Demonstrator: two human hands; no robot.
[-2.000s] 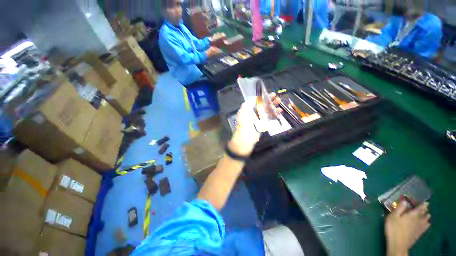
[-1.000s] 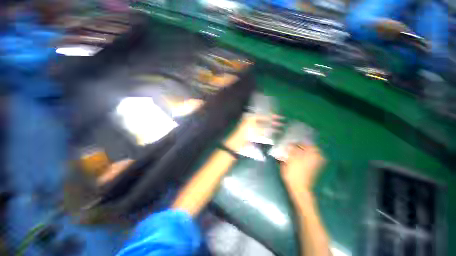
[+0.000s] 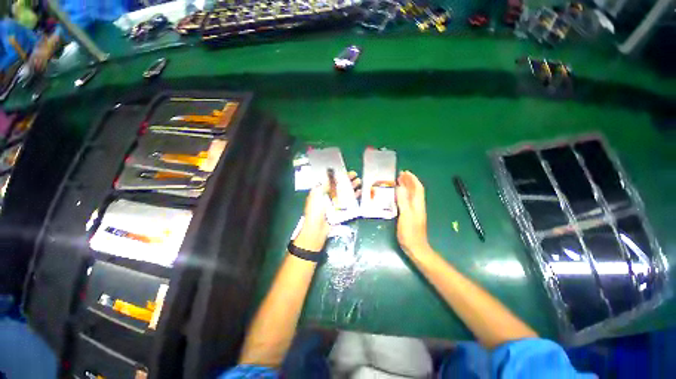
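My left hand (image 3: 319, 211) holds a silver-backed display module (image 3: 337, 185) with an orange-brown flex on its back. My right hand (image 3: 411, 211) holds a second silver-backed display module (image 3: 379, 181) at its right edge, with a dark curved flex strip on it. The two modules are side by side above the green bench, their lower ends close together. A small white label card (image 3: 302, 174) lies left of the left module, and a white piece shows partly behind my left wrist.
A black foam tray (image 3: 237, 178) with silver displays stands at left. A clear blister tray (image 3: 530, 255) with several black panels lies at right. A black pen (image 3: 468, 207) lies between it and my right hand. A frame tray (image 3: 274, 21) and loose parts are across the bench.
The view has turned right. My left hand has come from above the foam tray to the bench with a module. Both hands are now side by side; the blur is gone.
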